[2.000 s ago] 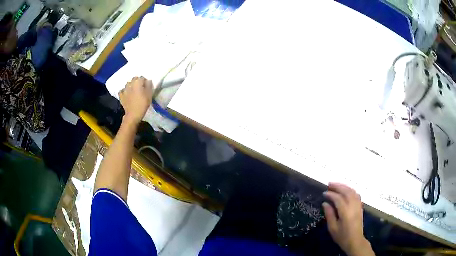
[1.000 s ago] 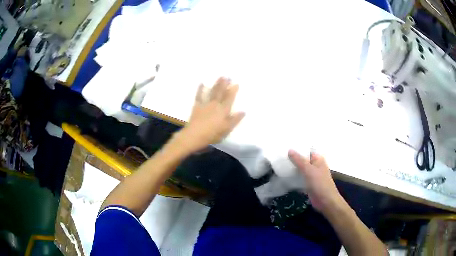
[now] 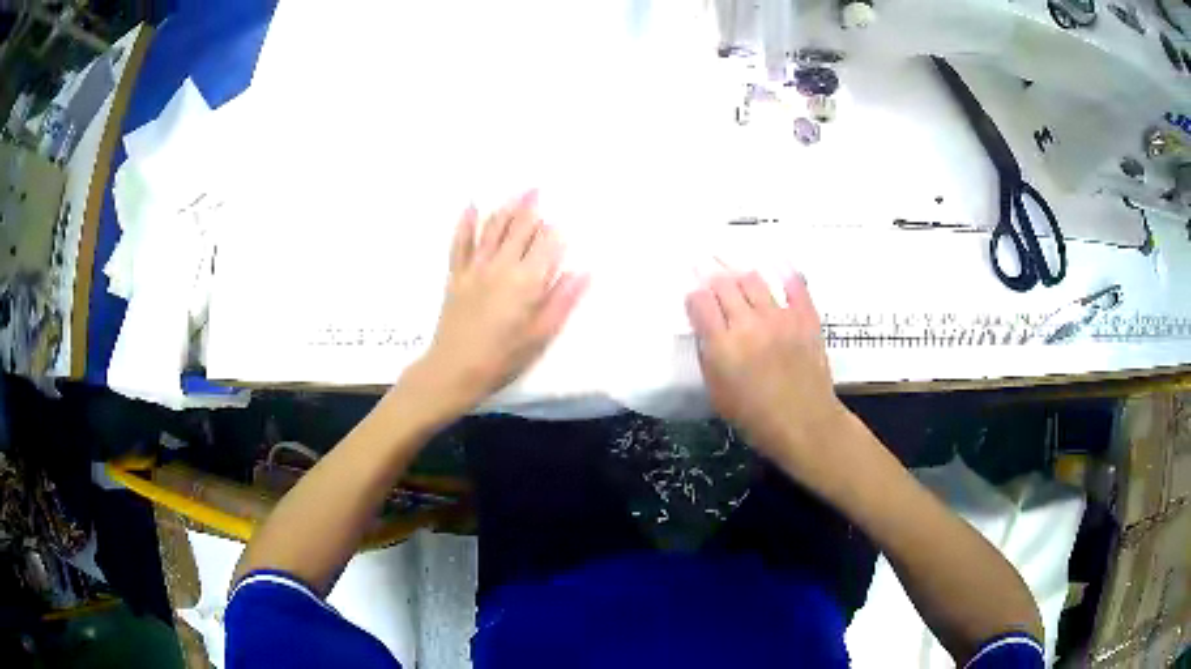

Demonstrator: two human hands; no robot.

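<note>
A white fabric piece (image 3: 607, 359) lies on the white table at its front edge, its lower edge hanging slightly over; its outline is lost in the glare. My left hand (image 3: 503, 294) rests on its left part, palm down, fingers spread. My right hand (image 3: 764, 346) is at its right side, fingers bent down onto the cloth; whether they pinch it cannot be told. The needle area (image 3: 812, 85) of the sewing machine is beyond my right hand. Black scissors (image 3: 1016, 196) lie to the right.
A ruler scale (image 3: 914, 333) runs along the front edge. A small silvery tool (image 3: 1084, 311) and a thin dark rod (image 3: 921, 225) lie at right. Crumpled white pieces (image 3: 157, 248) are at the left end. A yellow bar (image 3: 183, 497) and cardboard box (image 3: 1149, 523) are below the table.
The view has turned toward the machine. My left hand has come from the left heap onto the table cloth. My right hand has moved up from the lap side, and the cloth lies flatter.
</note>
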